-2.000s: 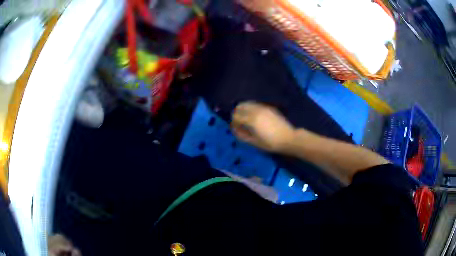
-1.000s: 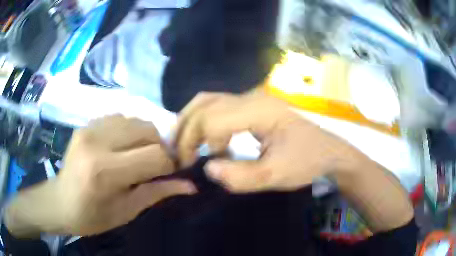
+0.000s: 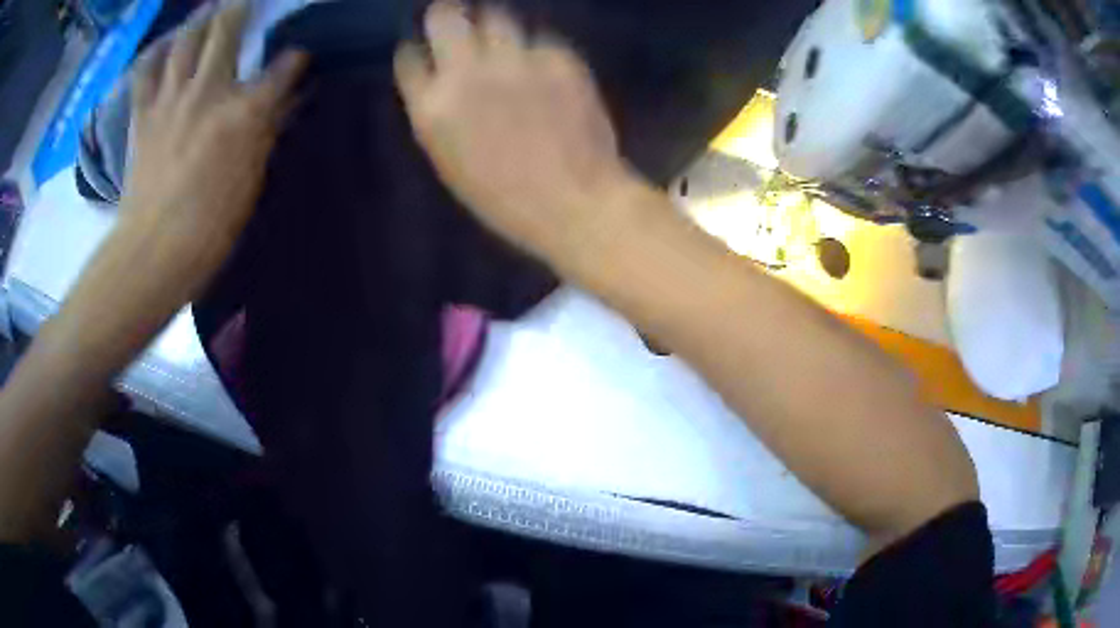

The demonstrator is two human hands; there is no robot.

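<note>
Black garment cloth [image 3: 356, 282] lies over the white table and hangs over its front edge. A pink piece [image 3: 462, 348] shows beside the black cloth at the table. My left hand [image 3: 203, 123] rests at the cloth's upper left, fingers spread along its edge; whether it grips is blurred. My right hand [image 3: 504, 117] is on the upper middle of the cloth with fingers bent; its fingertips are partly hidden, and I cannot tell if they pinch the cloth. The sewing machine head [image 3: 903, 92] stands right of my right hand, over the lit needle area [image 3: 780, 221].
The white table [image 3: 577, 417] has a ruler-like marked front edge. A white pad [image 3: 1003, 313] and an orange-brown strip [image 3: 933, 368] are at the right of the bed. A blue strip [image 3: 86, 104] is at the upper left. Red and green items [image 3: 1032, 572] are at the lower right.
The view has turned to the machine table. My hands, close together at a small dark piece a second ago, are now farther forward and apart on the black cloth. The machine head has come into view.
</note>
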